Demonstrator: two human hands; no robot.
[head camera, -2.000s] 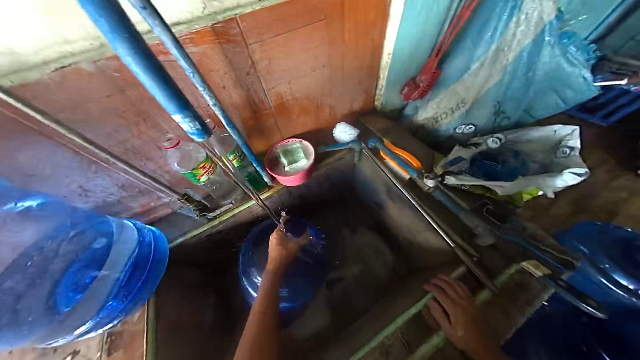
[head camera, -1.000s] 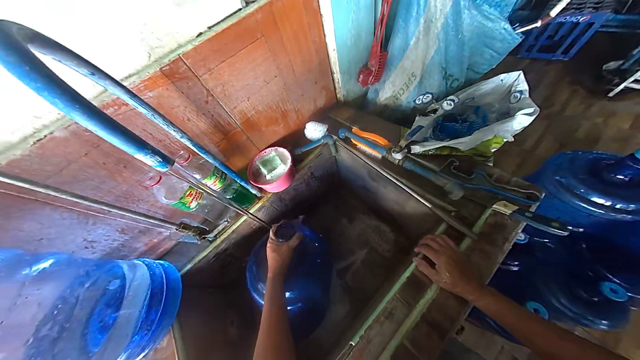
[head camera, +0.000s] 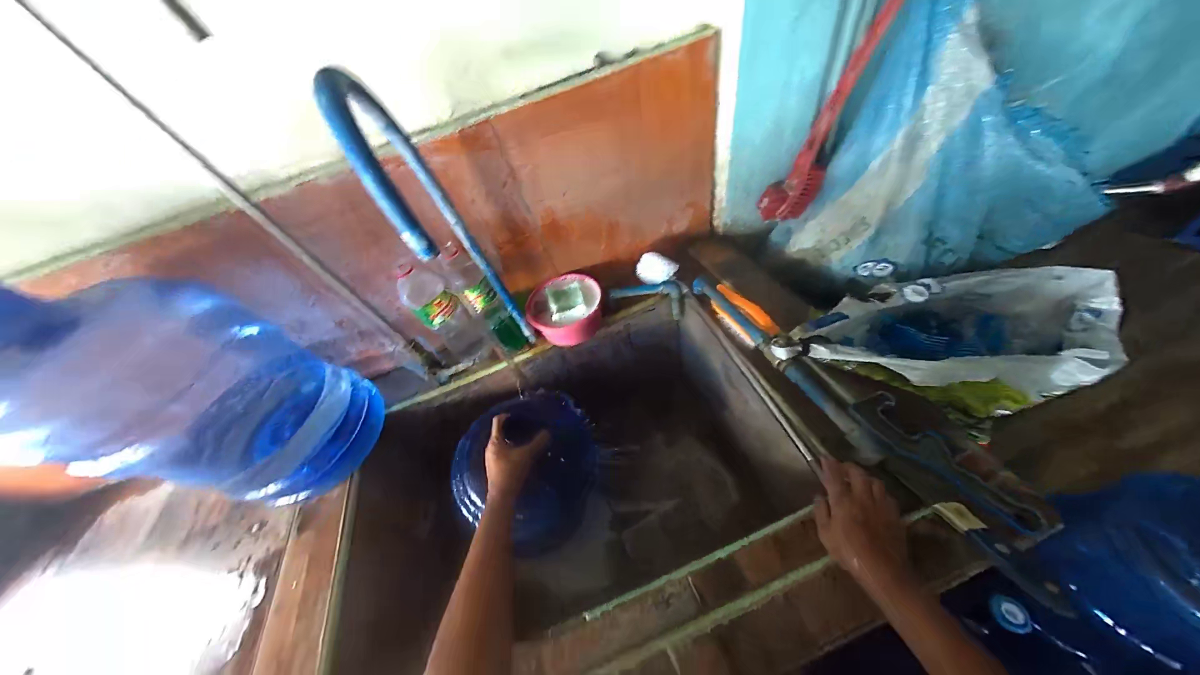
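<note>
A large blue plastic water jug stands in the tiled basin, its mouth facing up. My left hand grips the jug's neck, with thumb and fingers around the mouth. Water falls just behind the neck from the blue curved pipe. My right hand lies at the basin's right front corner, its fingers at the end of a thin metal rod; whether they close on it cannot be told.
Another blue jug lies tilted at the left, with part of an arm below it. Plastic bottles and a pink tub line the back ledge. Blue piping, an orange-handled brush and a white bag sit right. More jugs stand lower right.
My right hand has moved from the basin's front rim to its right corner by the rod. The curved pipe no longer reaches the jug's mouth as it did two seconds ago. The view has shifted.
</note>
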